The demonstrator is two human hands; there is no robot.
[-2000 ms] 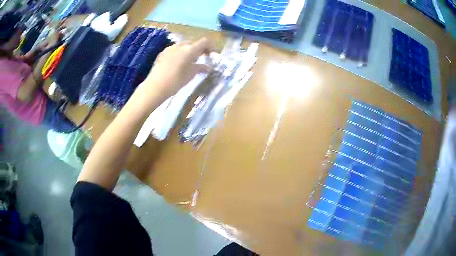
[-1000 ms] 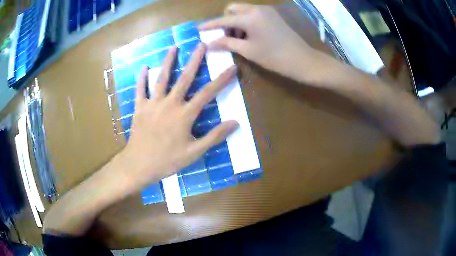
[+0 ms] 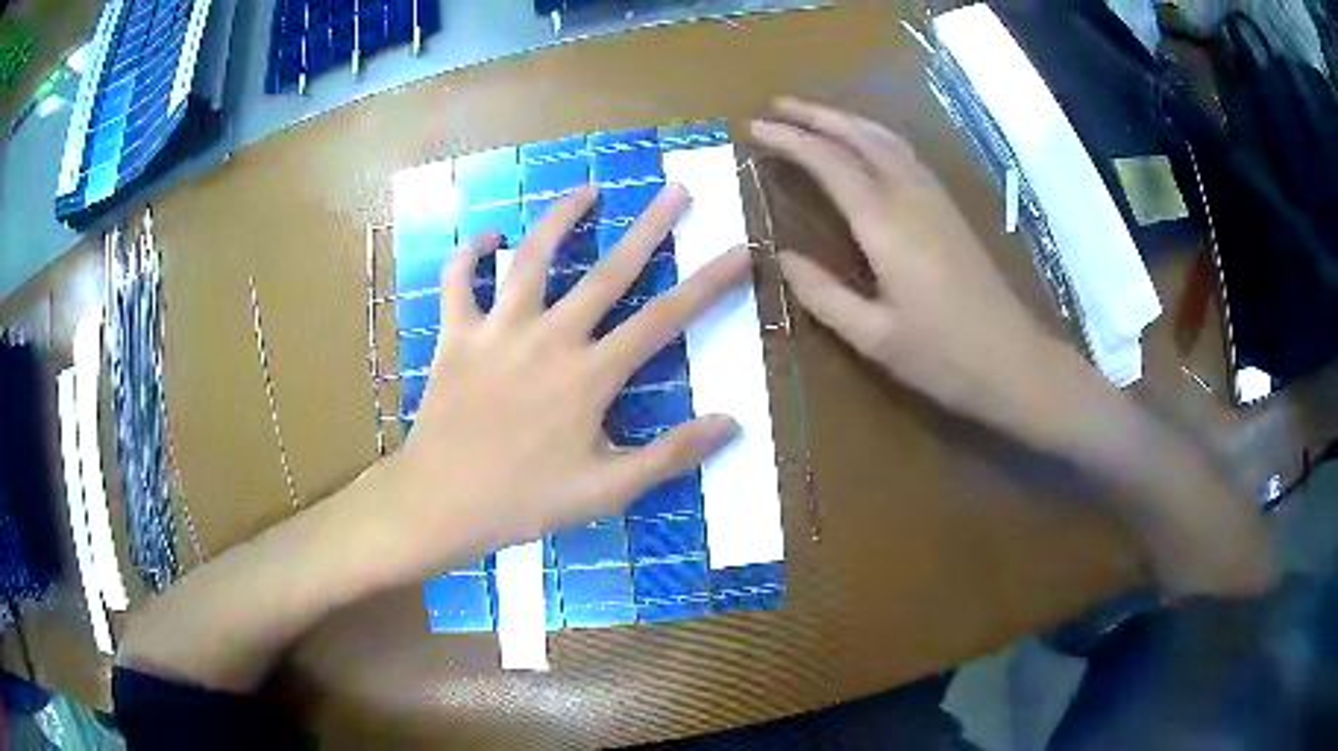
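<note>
A blue cell matrix [image 3: 594, 565] lies flat on the brown tabletop in front of me. A wide white strip [image 3: 734, 367] lies along its right part, and a narrower white strip [image 3: 523, 609] runs under my left hand and sticks out past the near edge. My left hand [image 3: 536, 389] lies spread flat on the matrix, with the fingertips at the wide strip. My right hand [image 3: 910, 279] is just right of the matrix, fingers apart and empty, close to the thin wire ends [image 3: 778, 264] at its right edge.
Ribbon bundles [image 3: 143, 411] and white strips [image 3: 91, 470] lie at the left. A stack of finished arrays [image 3: 132, 103] is at the back left, beside dark tabbed cells [image 3: 352, 37]. A white strip pile [image 3: 1049, 176] with ribbons and a yellow pad [image 3: 1150, 189] are at the right.
My right hand has moved off the matrix's far right corner to its right side and opened. My left hand stays spread on the matrix. The view has shifted, showing the right wire ends.
</note>
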